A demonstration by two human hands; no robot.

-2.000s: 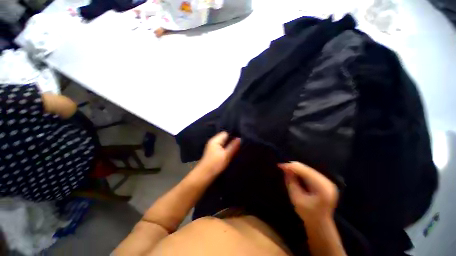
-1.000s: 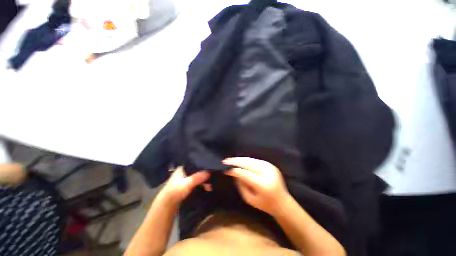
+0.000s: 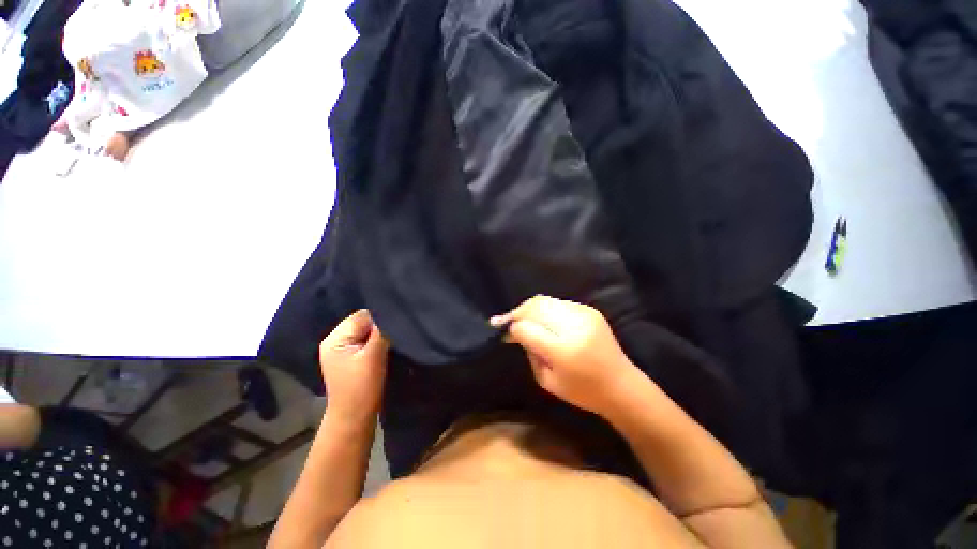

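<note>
A black jacket (image 3: 696, 161) lies across the white table (image 3: 214, 257) and hangs over its front edge toward me. A strip of shiny dark lining (image 3: 536, 182) shows down its middle. My left hand (image 3: 355, 365) is closed on the jacket's edge at the left. My right hand (image 3: 562, 349) pinches the same rounded front edge between thumb and fingers, a short way to the right. Small thread snips (image 3: 837, 246) lie alone on the table to the right of the jacket.
A small child in white patterned cloth (image 3: 145, 59) lies at the table's far left by a grey pillow (image 3: 246, 32). Another black garment (image 3: 932, 86) lies at the right edge. A person in polka-dot cloth (image 3: 75, 499) is at lower left, near a wooden stool frame (image 3: 230, 450).
The view has swung right, so the table items sit further left. Both hands have shifted along the jacket's edge, which now forms a smooth curve between them.
</note>
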